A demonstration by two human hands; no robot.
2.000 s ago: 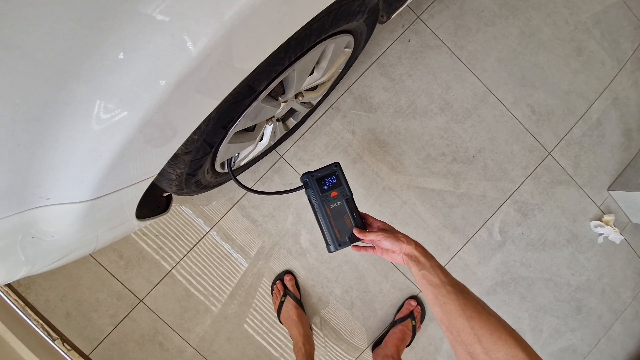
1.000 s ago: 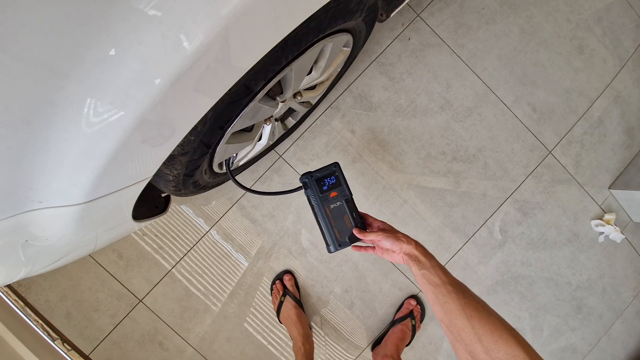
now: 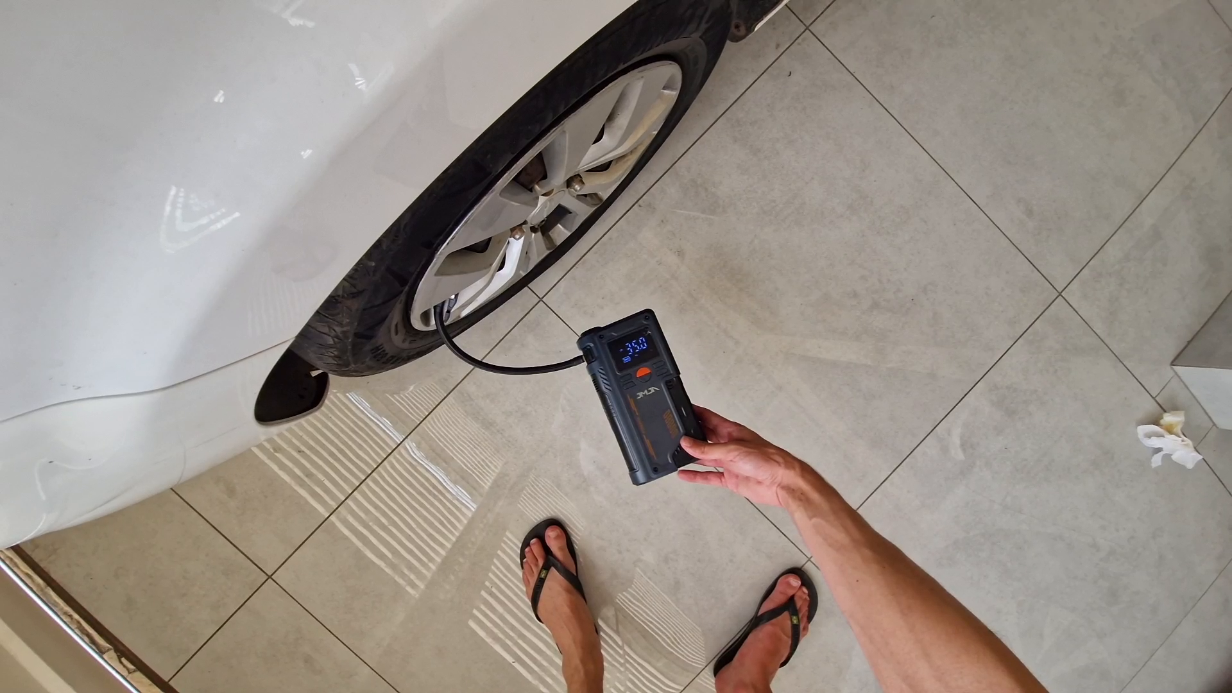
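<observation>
My right hand (image 3: pixel 741 457) is shut on the lower end of a dark portable tyre inflator (image 3: pixel 643 404), thumb on its front face. The inflator has a lit display (image 3: pixel 633 349) with blue digits reading 35.0 and an orange button below it. From its upper left side a black hose (image 3: pixel 500 369) curves to the lower rim of a silver alloy wheel (image 3: pixel 549 207); the valve end is partly hidden there. A black tyre (image 3: pixel 371 318) surrounds the wheel on a white car (image 3: pixel 173 192). My left hand is out of view.
My feet in black flip-flops (image 3: pixel 553 568) stand on grey floor tiles (image 3: pixel 847 241). A black mud flap (image 3: pixel 292 387) hangs behind the tyre. A crumpled white tissue (image 3: pixel 1169 440) lies at the right, near a pale block's corner (image 3: pixel 1208 371). Striped light falls on the tiles.
</observation>
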